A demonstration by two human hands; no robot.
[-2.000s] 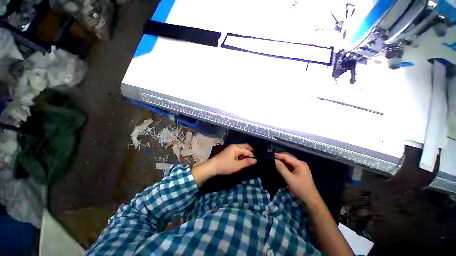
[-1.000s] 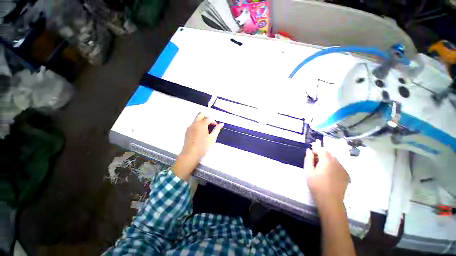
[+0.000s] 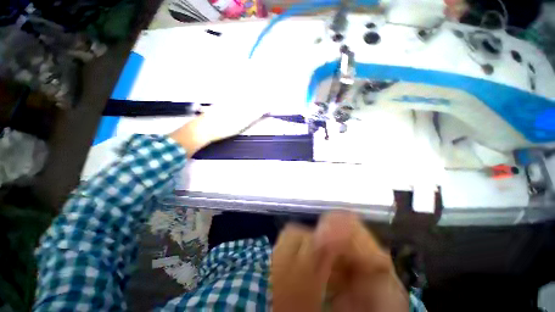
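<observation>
A wide dark fabric strip (image 3: 261,148) lies flat on the white machine table, left of and below the needle area (image 3: 319,122). Above it lies a pale strip with a dark outline (image 3: 281,127), its right end by the presser foot. My left hand (image 3: 222,124) reaches over the left part of these strips; glare washes out its fingers, so its grip cannot be told. My right hand (image 3: 338,265) is large and blurred, in front of the table's front edge, low in the picture; what it holds, if anything, cannot be told.
A long dark strip (image 3: 152,108) crosses the blue patch (image 3: 118,100) at the table's left. The white machine head (image 3: 420,100) stands at the right, with an orange-and-black tool (image 3: 502,171) below it. Dark and white strips hang over the front edge. Scraps (image 3: 182,237) lie below.
The view has turned and shifted. The wide dark strip, earlier held at both ends, now lies flat. My right hand has left it and dropped towards me; my left hand has moved over the outlined strip.
</observation>
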